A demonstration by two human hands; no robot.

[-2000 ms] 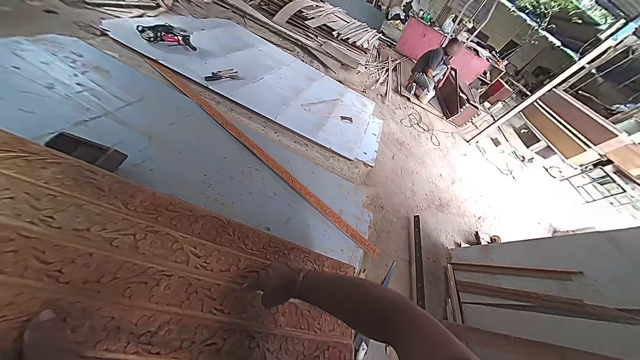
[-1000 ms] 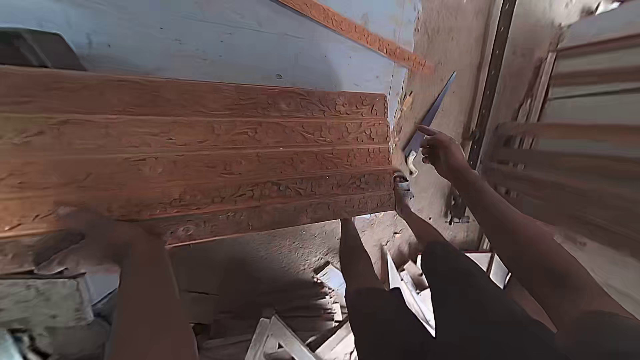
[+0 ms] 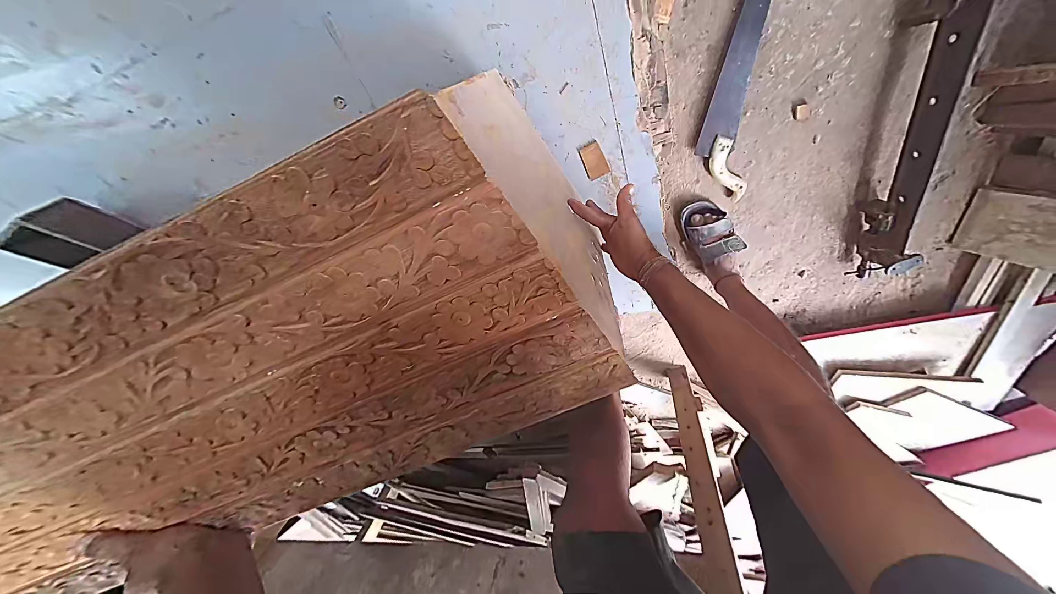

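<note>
A long wooden piece with carved flowers and vines [image 3: 355,280] fills the left and middle of the head view, tilted so that its pale flat end face [image 3: 536,181] shows. Beside that end face is my right hand [image 3: 623,235], fingers spread, with nothing in it; whether a fingertip touches the face I cannot tell. My left hand [image 3: 177,557] is at the near lower-left edge of the carved piece, blurred and partly cut off, so its fingers and hold are unclear. A small wooden block [image 3: 593,160] lies on the blue-grey sheet just beyond my right hand.
The blue-grey sheet [image 3: 272,91] carries a dark box-like object [image 3: 70,231] at left. A handsaw [image 3: 734,82] lies on the floor near my sandalled foot [image 3: 711,231]. A drilled dark metal bar [image 3: 924,132] is farther right. Wood scraps [image 3: 462,503] and white boards [image 3: 932,421] lie below.
The carved piece has turned from roughly level to slanting, and its pale end face now shows. My right hand has moved from near the saw to beside that end. The view has swung down.
</note>
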